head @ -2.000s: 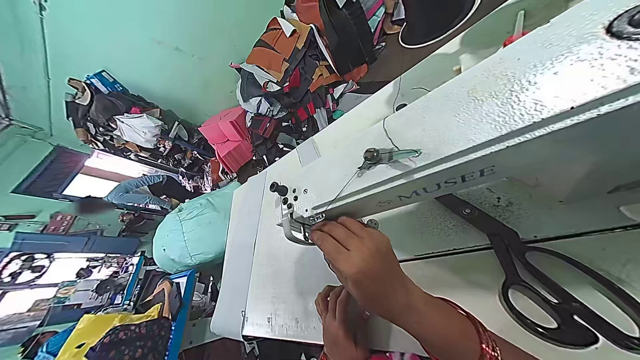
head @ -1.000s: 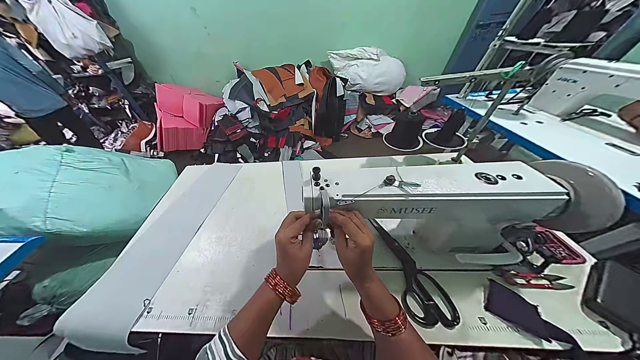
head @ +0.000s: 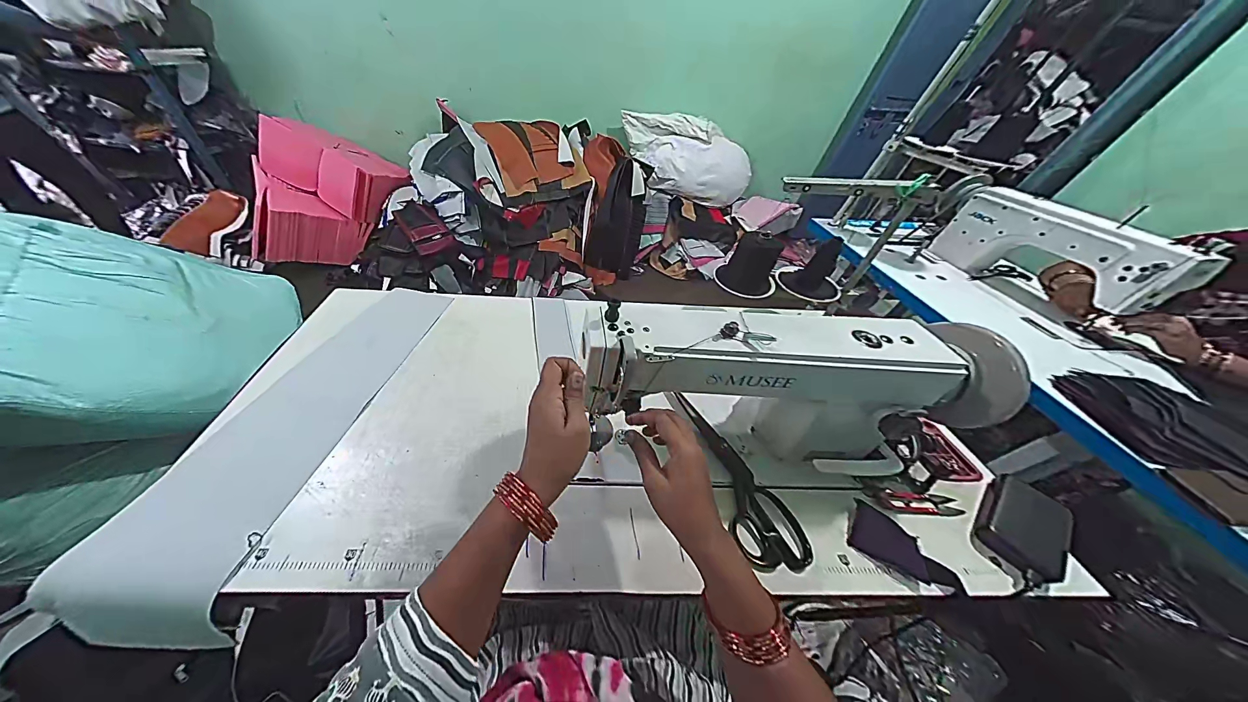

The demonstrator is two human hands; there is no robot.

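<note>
A white industrial sewing machine [head: 780, 375] stands on the white sewing table [head: 390, 487]. My left hand [head: 558, 419] is raised at the left side of the machine's needle end, thumb and fingertips pinched together; whether a thread is between them is too small to tell. My right hand [head: 673, 468] is just right of the needle area, thumb and forefinger apart beside a small round metal part [head: 622, 438]. Another round metal part [head: 601, 433] sits between my hands. Large black-handled scissors [head: 770, 526] lie under the machine arm, right of my right hand.
A long pale fabric strip [head: 244, 439] drapes over the table's left side. Thread snips [head: 916, 502], a dark cloth scrap [head: 897, 546] and a black box [head: 1024, 526] are at right. Behind stand black thread cones [head: 751, 265]. A co-worker's hand [head: 1165, 336] is at another sewing machine [head: 1072, 244].
My hands, close together at the needle end one second ago, are now farther apart, with the right lower. The view has swung round from a sideways tilt.
</note>
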